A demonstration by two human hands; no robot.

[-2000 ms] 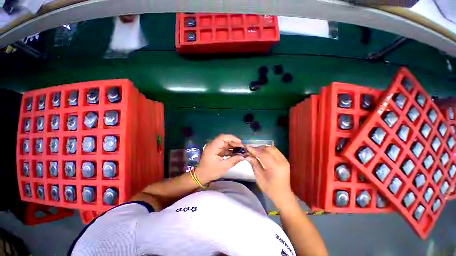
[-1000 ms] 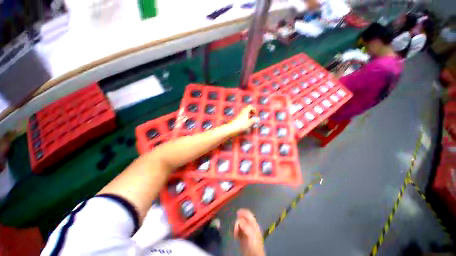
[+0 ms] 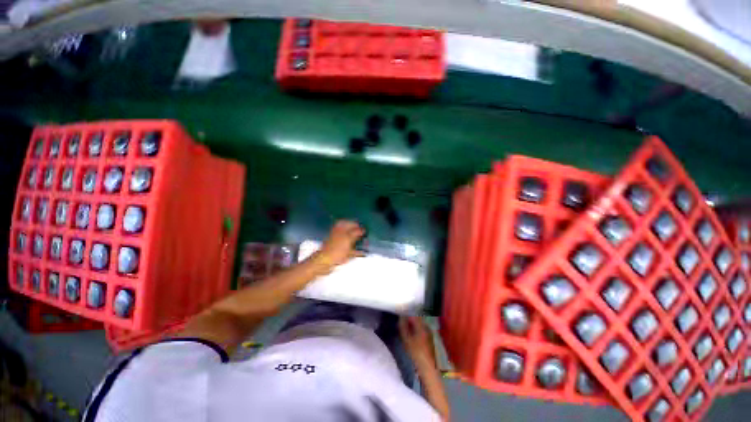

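My left hand (image 3: 341,242) is over the top edge of the white film sheets (image 3: 370,283), with a small dark watch unit (image 3: 361,241) at its fingertips. The unit is mostly hidden by the fingers. My right hand (image 3: 418,339) is low, near the bench's front edge, right of the sheets; it is small and blurred, and I cannot tell whether it holds anything. Loose black units (image 3: 385,208) lie beyond the sheets, with several more (image 3: 375,132) farther back.
A red tray stack (image 3: 156,239) stands at the left. Another (image 3: 486,272) stands at the right, with a filled red tray (image 3: 650,280) askew on top. A partly filled red tray (image 3: 362,62) lies across the bench. A shiny pack (image 3: 265,262) lies left of the sheets.
The view has swung back from the right side to the bench. My left hand has left the askew tray and is over the white sheets. My right hand remains low.
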